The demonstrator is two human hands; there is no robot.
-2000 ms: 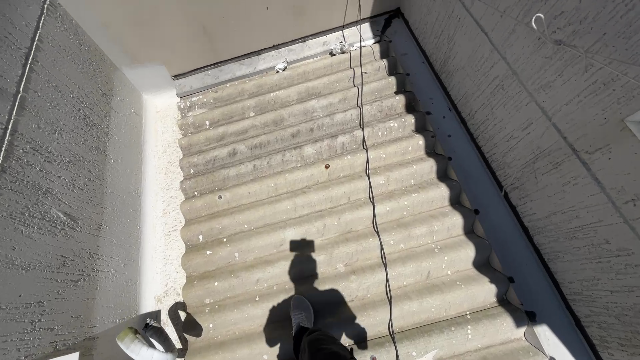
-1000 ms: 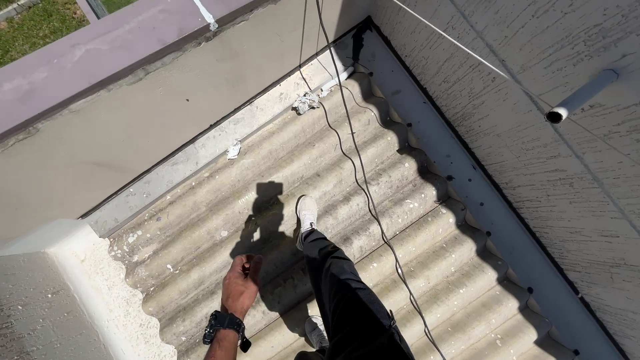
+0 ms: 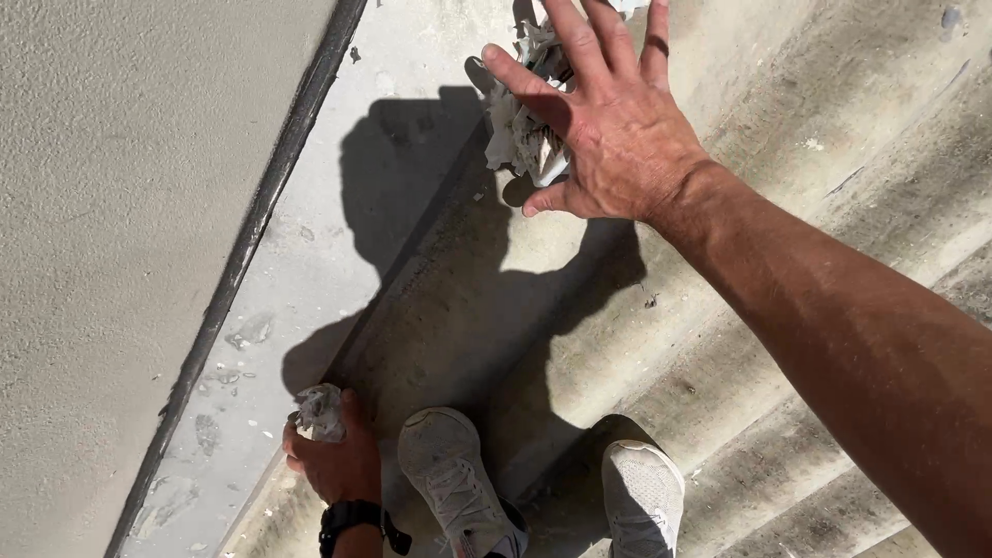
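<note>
At the lower left, my left hand (image 3: 337, 457), with a black watch (image 3: 353, 523) on its wrist, is closed around a crumpled whitish wad (image 3: 319, 412), like paper or plastic. My right hand (image 3: 612, 128) reaches in from the right with fingers spread wide, over a larger heap of torn, crumpled white scraps (image 3: 515, 132) at the top centre. The palm hides part of this heap, so I cannot tell whether it touches it. Both lie along the edge where the corrugated roof sheet (image 3: 744, 341) meets a pale flat strip (image 3: 271, 310).
A rough rendered wall (image 3: 139, 194) rises on the left, with a black sealant line (image 3: 248, 232) at its foot. My light mesh shoes (image 3: 457, 480) stand on the corrugated sheet at the bottom centre. My shadow covers the strip and the sheet between the hands.
The view has come much closer to the roof edge. My left hand now holds a whitish wad, and my right hand has come into view over the larger heap.
</note>
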